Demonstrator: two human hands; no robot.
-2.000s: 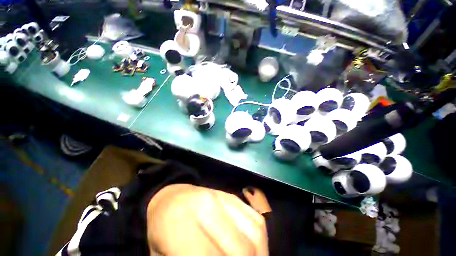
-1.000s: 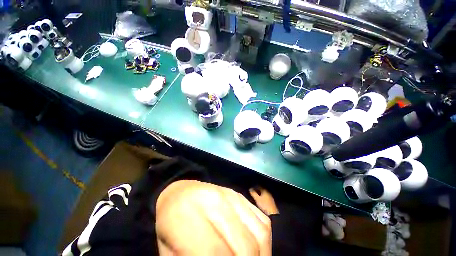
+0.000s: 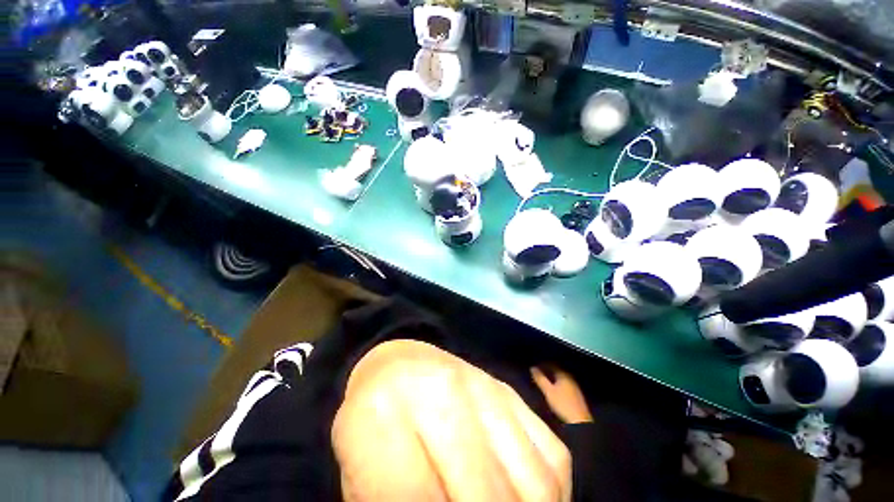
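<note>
My left hand (image 3: pixel 451 426) is large and close to the camera at the bottom centre. Its back shows and its fingertips are hidden. My right hand (image 3: pixel 562 394) is small, below the bench edge by a black sleeve; nothing is seen in it, but its fingers are partly hidden. Both hands are off the bench. Nearest on the green mat (image 3: pixel 471 279) are an open camera base with exposed wiring (image 3: pixel 458 211) and a white camera unit with a black oval face (image 3: pixel 534 243). Several similar camera units (image 3: pixel 659 275) are massed at the right.
A long black cylinder (image 3: pixel 819 275) crosses the right-hand units. White shells (image 3: pixel 469 147), a white cable (image 3: pixel 637 162) and small circuit parts (image 3: pixel 336 120) lie on the mat. More units (image 3: pixel 118 88) stand far left. Metal rails (image 3: pixel 774 44) run behind. Cardboard boxes (image 3: pixel 245 358) are below the bench.
The view has swung left, so the bench and its items sit further right in the picture. My left hand stays close to the camera. No item has visibly moved on the bench.
</note>
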